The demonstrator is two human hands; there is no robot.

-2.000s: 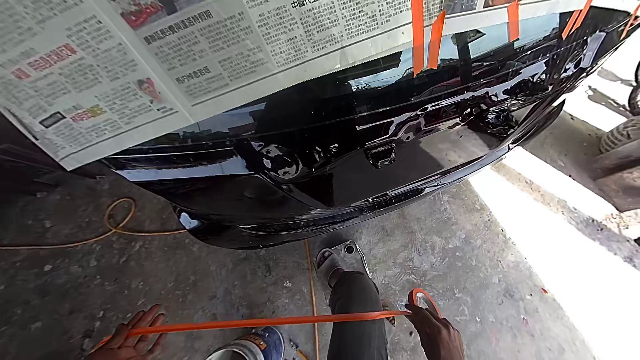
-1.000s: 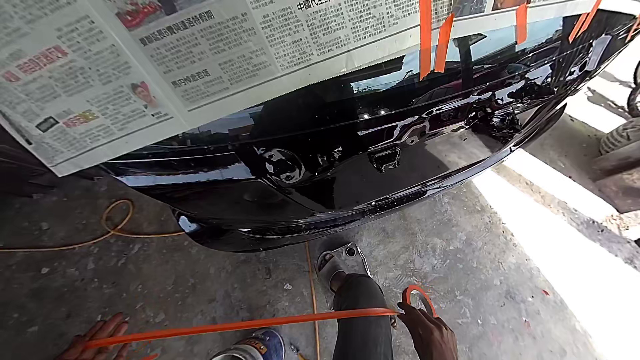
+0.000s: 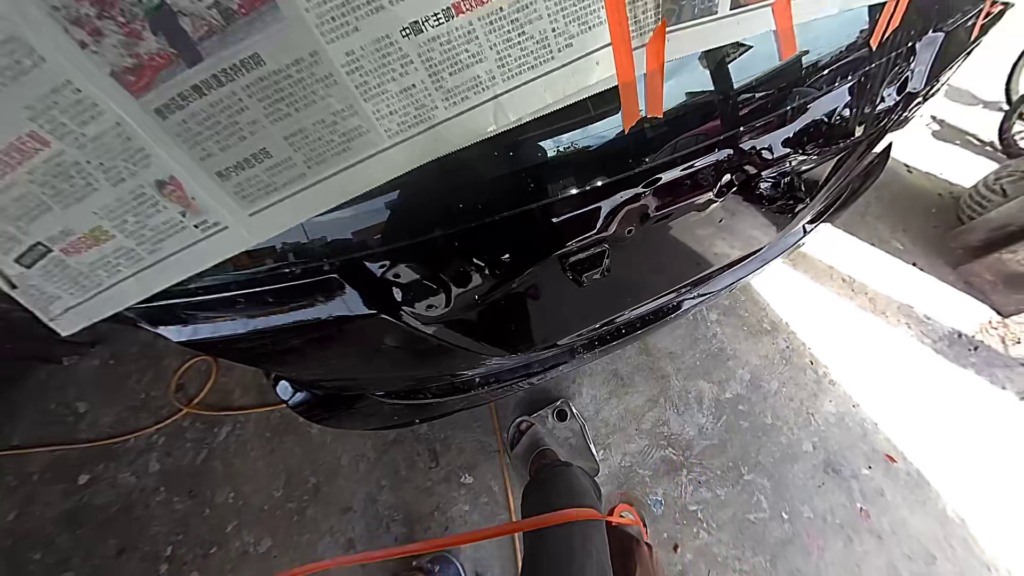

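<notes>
My right hand, partly cut off by the bottom edge, holds a roll of orange masking tape beside my trouser leg. From the roll a long strip of the tape stretches left across the leg and leaves the frame at the bottom. My left hand is out of view. Ahead lies a glossy black car tailgate. Sheets of newspaper cover the glass above it at the left and top. Short orange tape strips hang from the paper's edge over the glass.
A yellow hose loops on the stained concrete floor at left and also runs beside my foot. A blue shoe shows at the bottom edge. A tire lies at the far right.
My left hand, at the strip's left end in the earlier frames, has gone out of view. My right hand with the tape roll now shows lower and closer to my leg.
</notes>
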